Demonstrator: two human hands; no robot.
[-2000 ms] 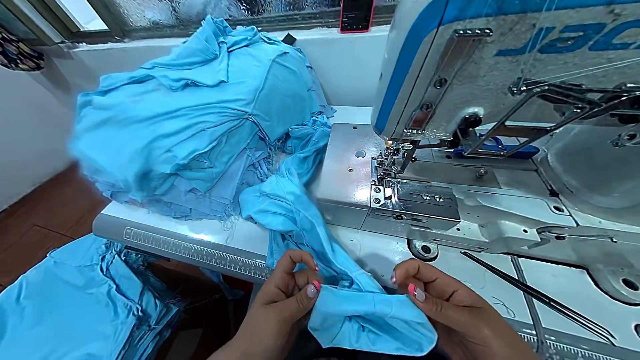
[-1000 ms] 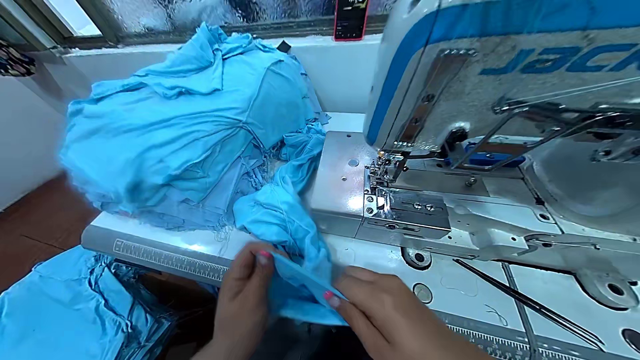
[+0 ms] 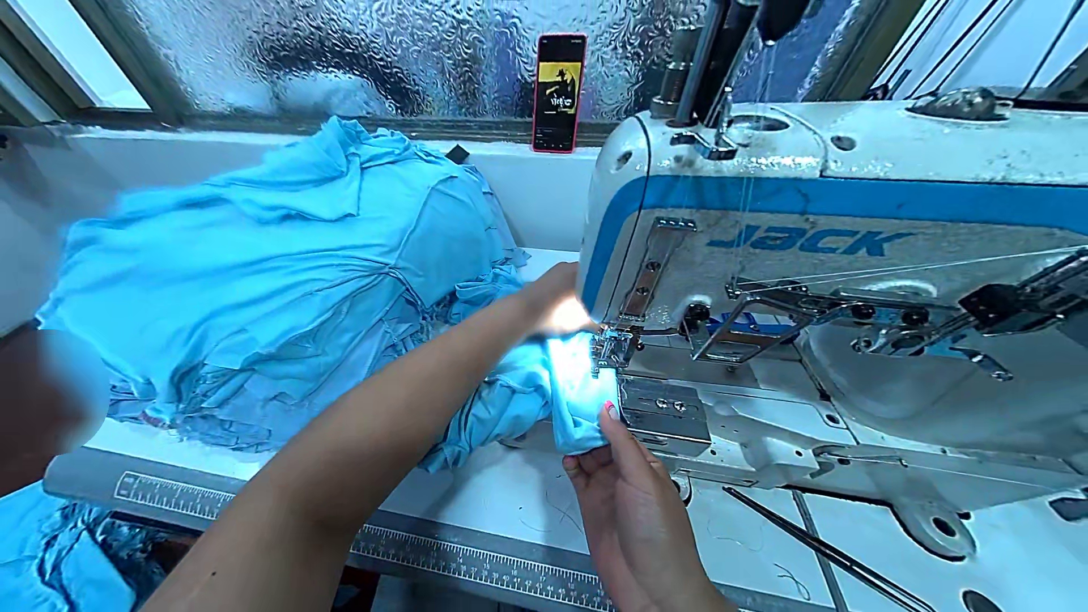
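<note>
A light blue fabric piece (image 3: 582,395) lies under the presser foot (image 3: 614,347) of a Jack industrial sewing machine (image 3: 816,212), brightly lit by its lamp. My right hand (image 3: 629,501) pinches the near edge of the cloth, thumb on top and fingers beneath. My left hand (image 3: 561,297) reaches to the far side of the presser foot, beside the machine head; its fingers are mostly hidden by glare and the machine. The rest of the garment (image 3: 497,408) is bunched left of the foot, partly beneath my left forearm.
A tall pile of blue garments (image 3: 255,272) covers the table's left side. More blue cloth (image 3: 51,544) lies lower left. Long tweezers (image 3: 824,548) rest at right. A ruler strip (image 3: 476,565) runs along the front edge. A phone (image 3: 558,93) leans by the window.
Both hands have moved up from the table's front edge to the presser foot, bringing the held cloth under it. The view has tilted up.
</note>
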